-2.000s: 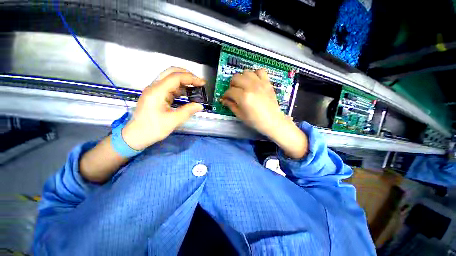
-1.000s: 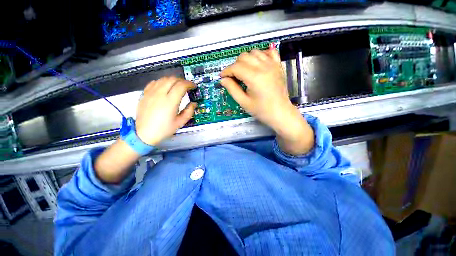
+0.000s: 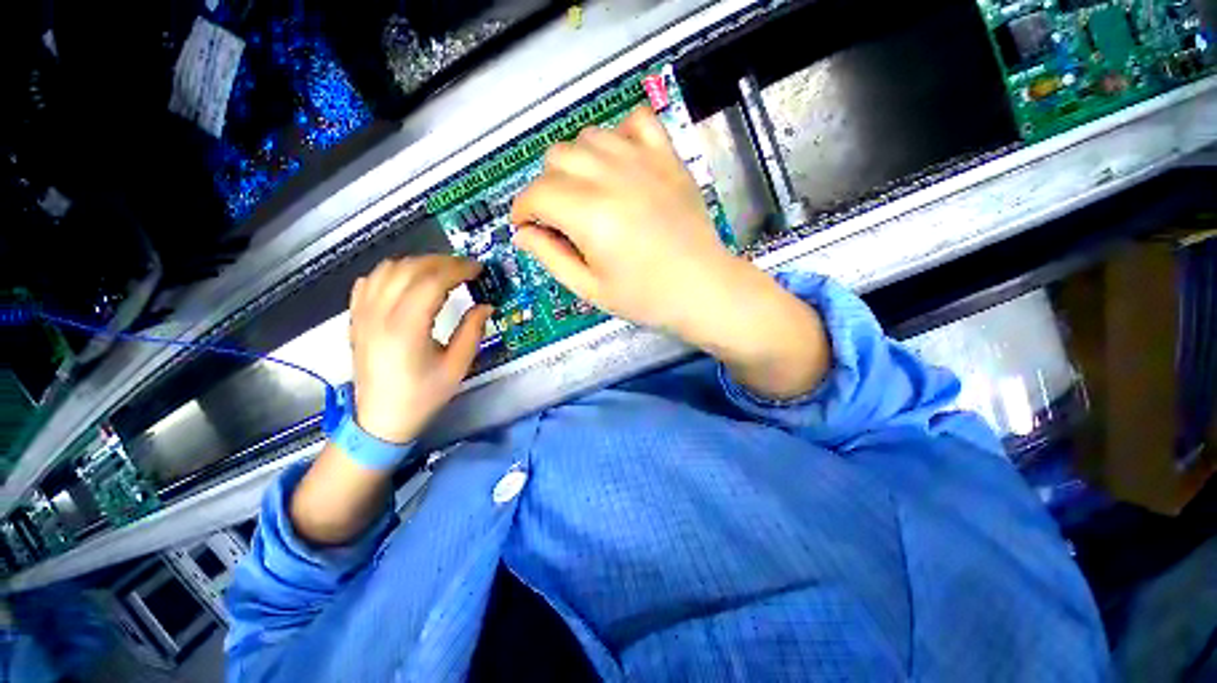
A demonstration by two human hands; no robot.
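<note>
A green printed circuit board (image 3: 531, 304) with pale and black parts lies between the conveyor rails, tilted in view. A green terminal block row (image 3: 534, 150) runs along its far edge, with a small red-white block (image 3: 655, 91) at one corner. My left hand (image 3: 407, 334) is at the board's left edge, thumb and fingers curved around something dark; whether it is held or on the board is unclear. My right hand (image 3: 621, 220) is over the board, thumb and fingertips close together; anything between them is hidden. A light blue wrist strap (image 3: 370, 446) is on my left wrist.
A thin blue cord (image 3: 200, 344) runs left from the strap. Another board (image 3: 1101, 67) is at upper right, another (image 3: 94, 496) at far left. The near rail (image 3: 921, 220) crosses before my body. A bin with blue contents (image 3: 300, 100) lies beyond; a brown carton (image 3: 1134, 374) is at right.
The view has turned and shifted, so the rails now slope up to the right. My left hand has come from beside the board to its left edge. My right hand stays over the board.
</note>
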